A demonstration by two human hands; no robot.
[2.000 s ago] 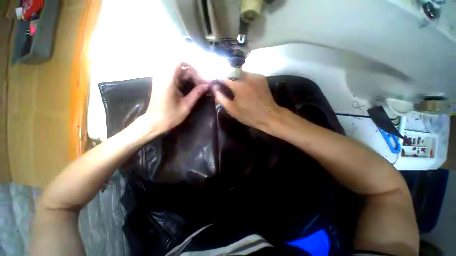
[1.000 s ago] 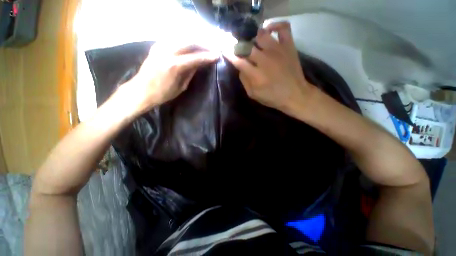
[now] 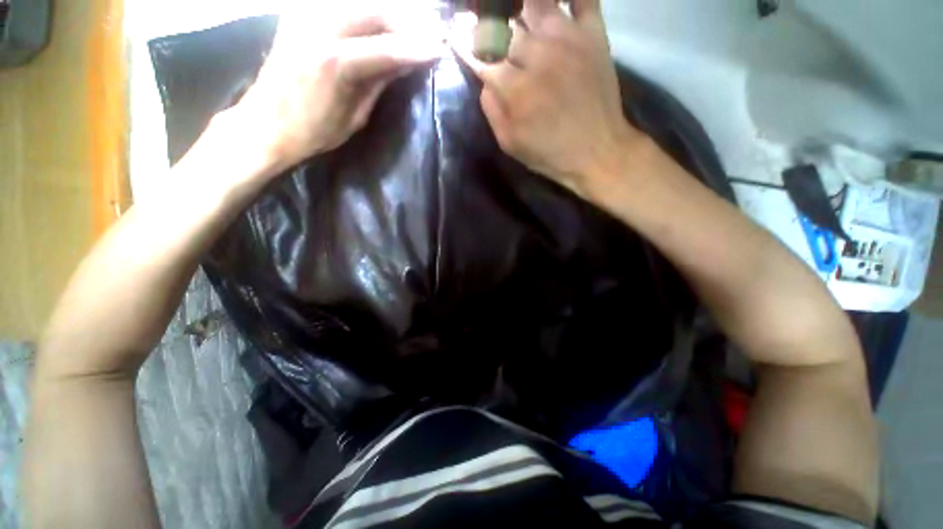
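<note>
The dark, shiny leather garment point(image 3: 414, 227) spreads over the table edge and lap, with a straight seam line running down its middle. My left hand point(image 3: 321, 88) lies on the garment at the left of the seam's top end, fingertips on the leather in the glare. My right hand point(image 3: 558, 98) is at the right of the seam, thumb and fingers by the cream-beige knob point(image 3: 491, 39). Its upper fingers are partly cut off by the top edge. The lamp's white glare hides the stitching point and the exact fingertip contact.
The white machine body point(image 3: 827, 72) fills the upper right. Blue-handled snips point(image 3: 819, 243), a black narrow tool point(image 3: 814, 198) and a parts tray point(image 3: 869, 260) lie at right. Cardboard point(image 3: 52, 155) with orange tape and a grey tray point(image 3: 23, 29) are at left, above pale quilted cloth point(image 3: 186, 413).
The whole view has shifted, so hands, garment and machine sit higher in the picture. My right hand went from low at the seam to up beside the knob. My left fingers have straightened.
</note>
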